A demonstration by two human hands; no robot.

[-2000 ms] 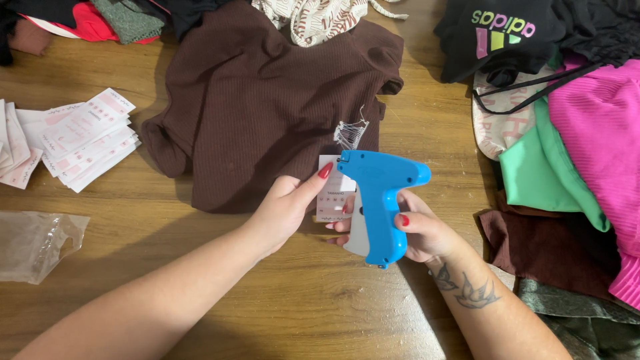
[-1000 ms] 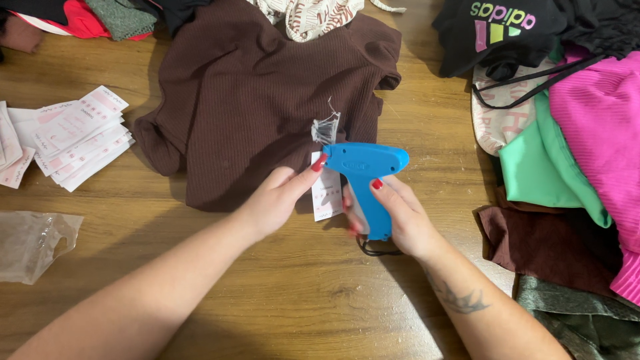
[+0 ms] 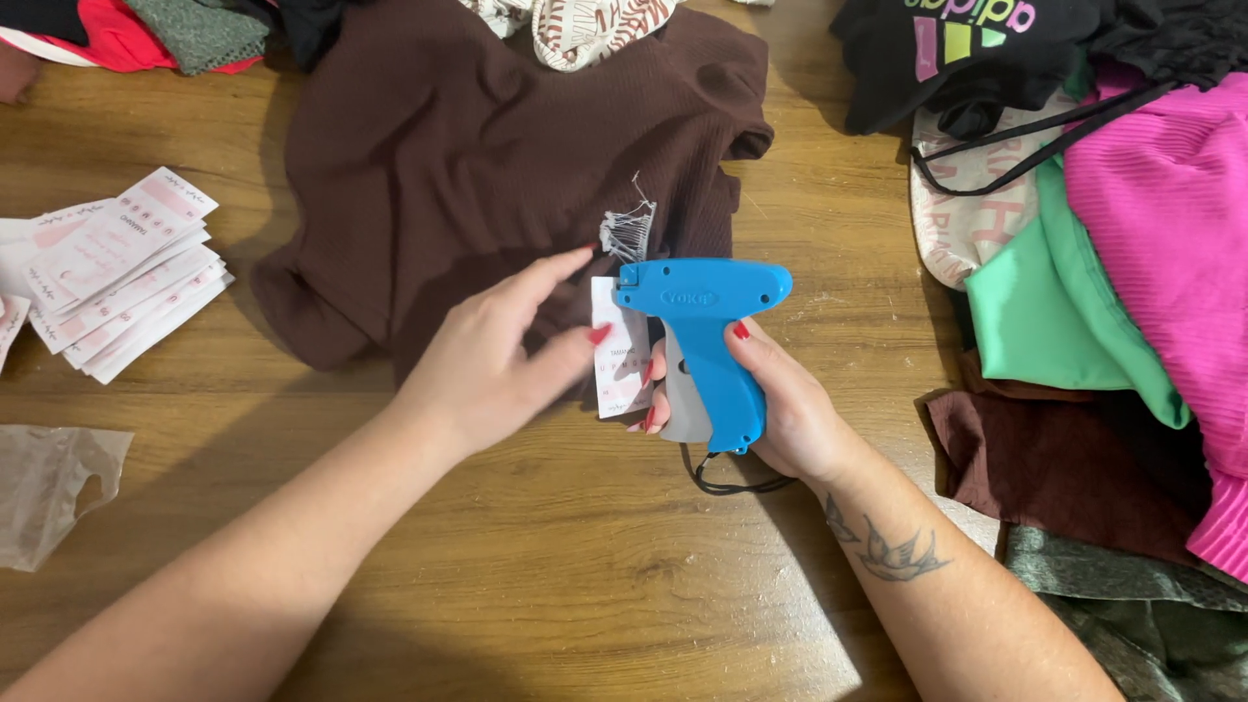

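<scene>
My right hand [image 3: 790, 400] grips a blue tagging gun [image 3: 721, 331] by its handle, fingers around the grey trigger. White plastic fasteners [image 3: 629, 229] stick up from the gun's top near its front end. A printed paper tag [image 3: 616, 366] hangs at the gun's nose, beside my right fingertips. My left hand [image 3: 507, 351] is just left of the tag with thumb and fingers apart, slightly blurred, over the lower edge of a dark brown ribbed garment [image 3: 468, 166]. The garment lies on the wooden table behind the gun. The gun's needle cannot be made out.
A stack of printed tags [image 3: 132, 273] lies at the left, above a clear plastic bag [image 3: 54, 487]. Folded clothes pile up at the right: a black garment [image 3: 955, 68], a pink ribbed one [image 3: 1160, 244] and a green one [image 3: 1072, 312]. More clothes [image 3: 205, 34] lie at the top left.
My left thumb and fingers, which were at the tag by the gun's nose one second ago, have come off it and spread. My right hand still holds the tagging gun.
</scene>
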